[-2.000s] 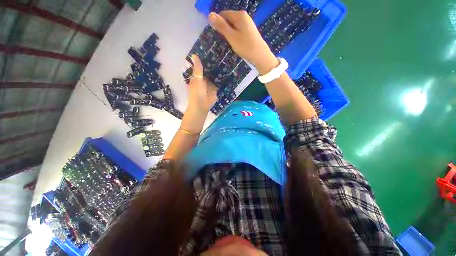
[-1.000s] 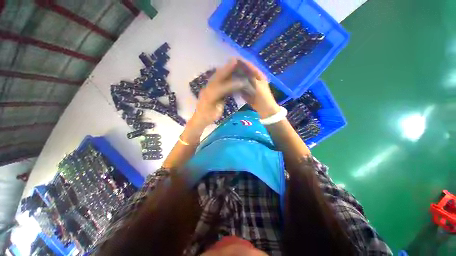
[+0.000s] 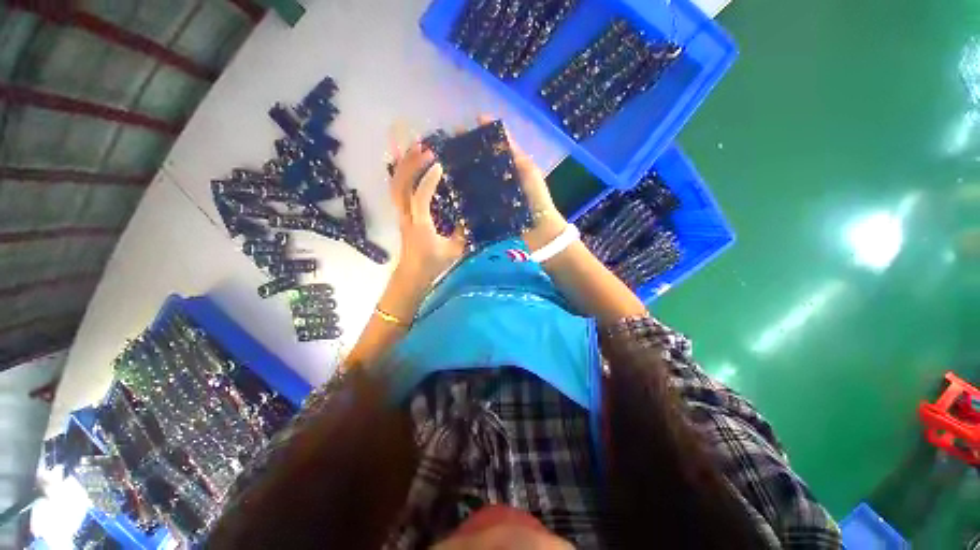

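Observation:
A dark circuit board panel (image 3: 484,185) with small shiny parts along its edges is held up in front of the teal apron. My left hand (image 3: 417,210) grips its left side, with more dark board pieces behind the fingers. My right hand (image 3: 537,199) holds its right edge, its fingers partly hidden behind the panel. A jumbled pile of narrow black board strips (image 3: 290,193) lies on the white table left of my hands. A small block of joined strips (image 3: 316,313) lies just below the pile.
An open blue bin (image 3: 645,129) with dark panels stands at upper right, overlapping a lower blue bin (image 3: 715,215) with panels. Heaped blue bins (image 3: 242,344) are at lower left. The white table (image 3: 365,54) curves behind. A red stool (image 3: 951,419) stands on the green floor.
My hands, blurred and together a second ago, now hold the panel upright between them. Two seconds ago, a larger panel group lay under my hands beside the upper right bin.

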